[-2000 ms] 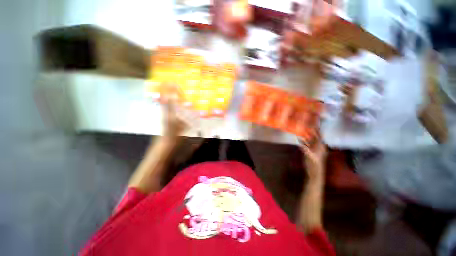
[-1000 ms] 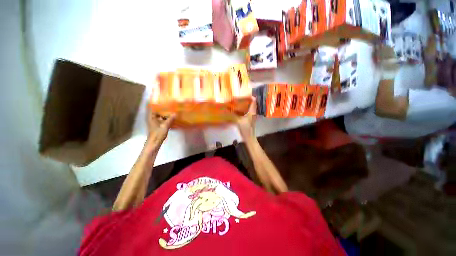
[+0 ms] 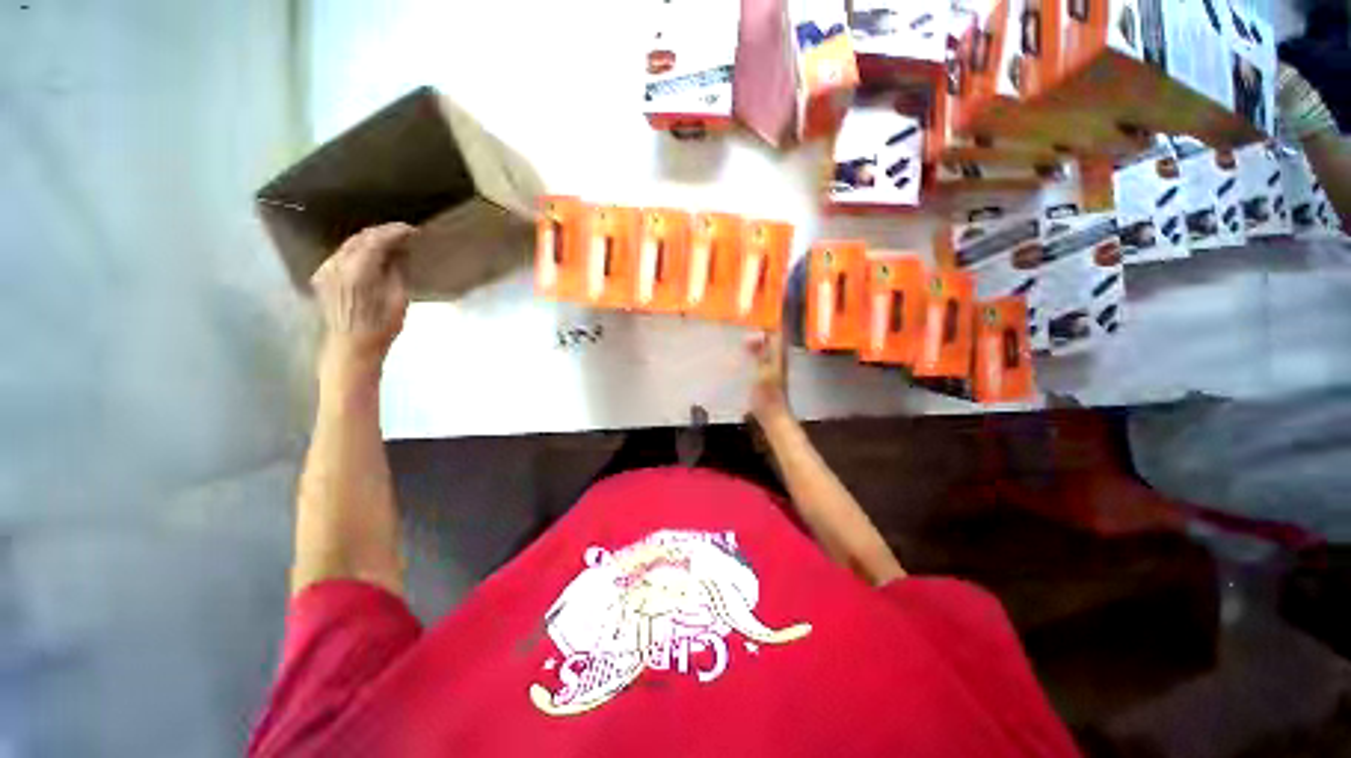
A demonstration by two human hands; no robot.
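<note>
A row of several orange retail boxes (image 3: 659, 264) stands on the white table (image 3: 489, 363), its left end against an open brown carton (image 3: 489, 178). My left hand (image 3: 363, 289) grips the near edge of the carton, whose dark mouth faces left and up. My right hand (image 3: 766, 373) is at the near right end of the row; its fingers are partly hidden and I cannot tell whether they grip a box. A second, slightly staggered row of orange boxes (image 3: 889, 308) stands just to the right.
A heap of white-and-orange retail boxes (image 3: 1052, 74) fills the far right of the table. More white-faced boxes (image 3: 1074, 282) lie before it. A flat pink item (image 3: 765, 67) is among them. A person's arm (image 3: 1311, 126) shows at the right edge. A red stool (image 3: 1089, 474) is below the table.
The orange row has gone from between both hands to the tabletop beside the carton. My left hand has moved left from the row to the carton, which now sits against the row.
</note>
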